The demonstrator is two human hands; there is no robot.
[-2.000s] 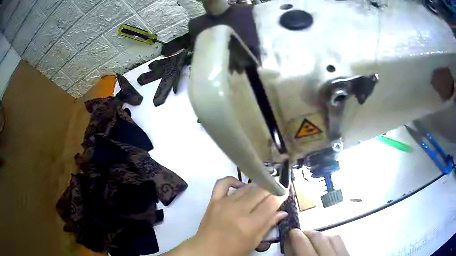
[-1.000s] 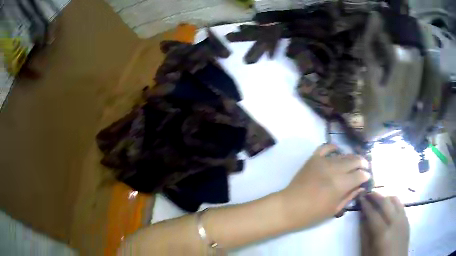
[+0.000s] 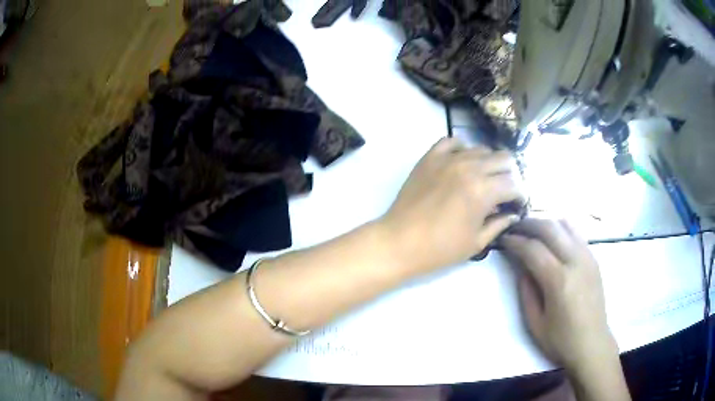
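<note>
My left hand [image 3: 462,196], with a bracelet on its wrist, lies on the table beside the needle area, its fingers on a small dark fabric piece [image 3: 509,210]. My right hand [image 3: 553,270] pinches the front end of the same piece with thumb and fingers. Most of the piece is hidden under the fingers. The cream-white sewing machine head [image 3: 568,55] stands just beyond the hands. Glare from its lamp hides the needle and presser foot. Sewn dark patterned pieces [image 3: 439,47] are heaped behind the needle.
A loose pile of dark patterned pieces [image 3: 212,133] lies on the left of the white table [image 3: 368,313], by the orange edge [image 3: 129,282] and cardboard [image 3: 47,102]. Right of the needle lie a green tool [image 3: 645,175] and blue-handled snips [image 3: 679,200].
The view has swung down and left since two seconds ago, then partly back right, showing more of both arms. Both hands stay at the needle area, with the right hand turned more side-on.
</note>
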